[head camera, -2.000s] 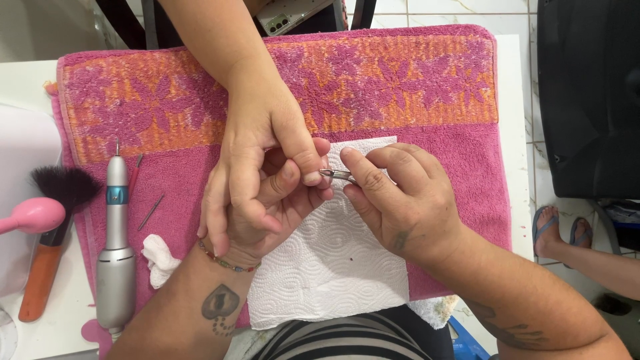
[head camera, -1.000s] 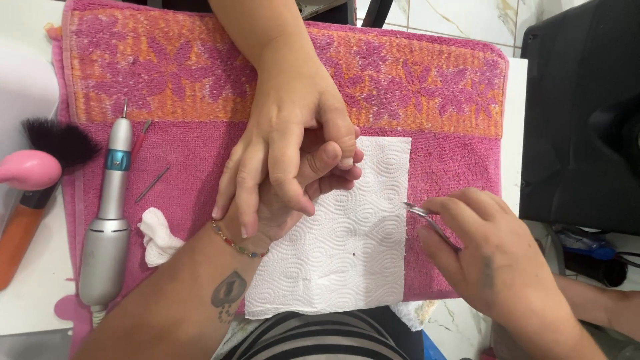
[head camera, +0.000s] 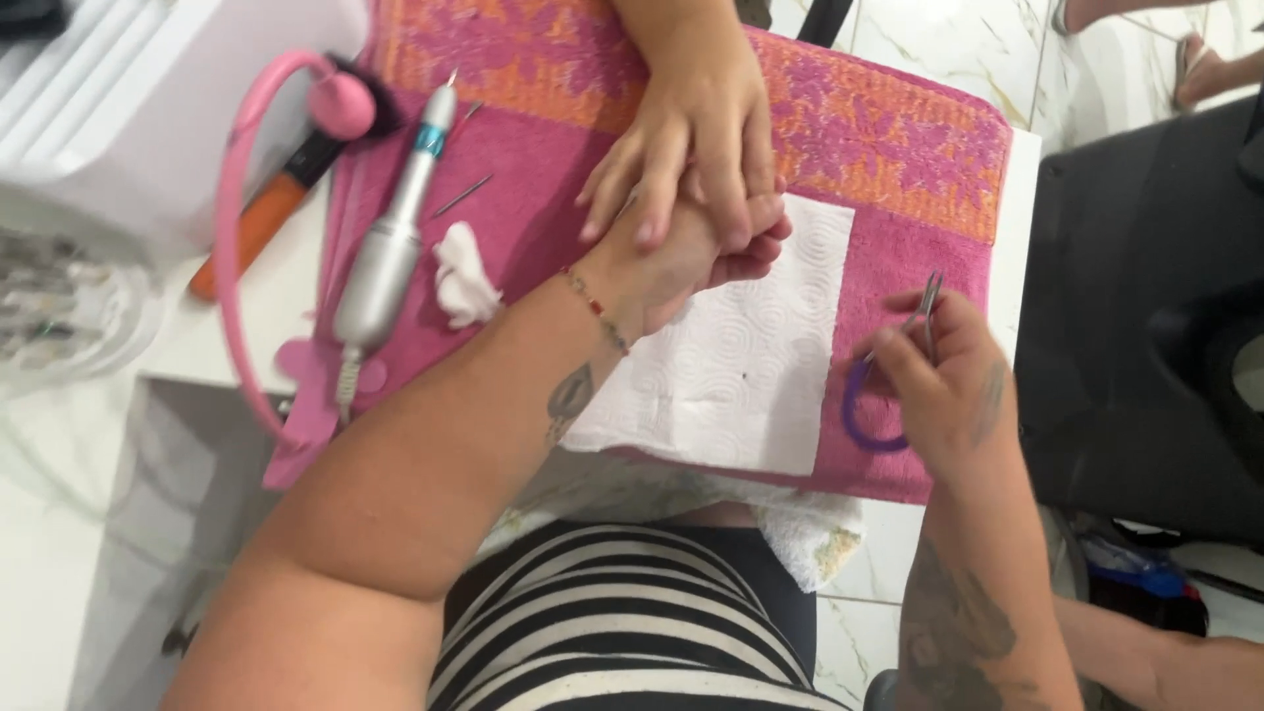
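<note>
My left hand (head camera: 681, 257) lies palm up beneath another person's hand (head camera: 706, 128), its fingers curled by that hand's edge. The other person's fingers rest spread over my palm and wrist. My right hand (head camera: 933, 365) is over the right part of a pink towel (head camera: 913, 257), holding metal cuticle nippers (head camera: 928, 306) with the tips pointing away from me. A purple loop (head camera: 854, 420) hangs beside the same hand, and what it belongs to is partly hidden. Between the hands a white paper towel (head camera: 731, 395) lies on the pink towel, with a small dark speck on it.
On the left lie a silver nail drill (head camera: 380, 276), a thin metal bit or pin (head camera: 462, 196), crumpled white cotton (head camera: 462, 276) and an orange-handled brush (head camera: 262, 222). A pink curved tube (head camera: 232, 227) arches near a white container (head camera: 148, 109). A black chair (head camera: 1116, 296) stands at right.
My right hand has moved away from the other person's fingers to the right side of the towel. The purple loop now shows at it. The view has shifted towards the left.
</note>
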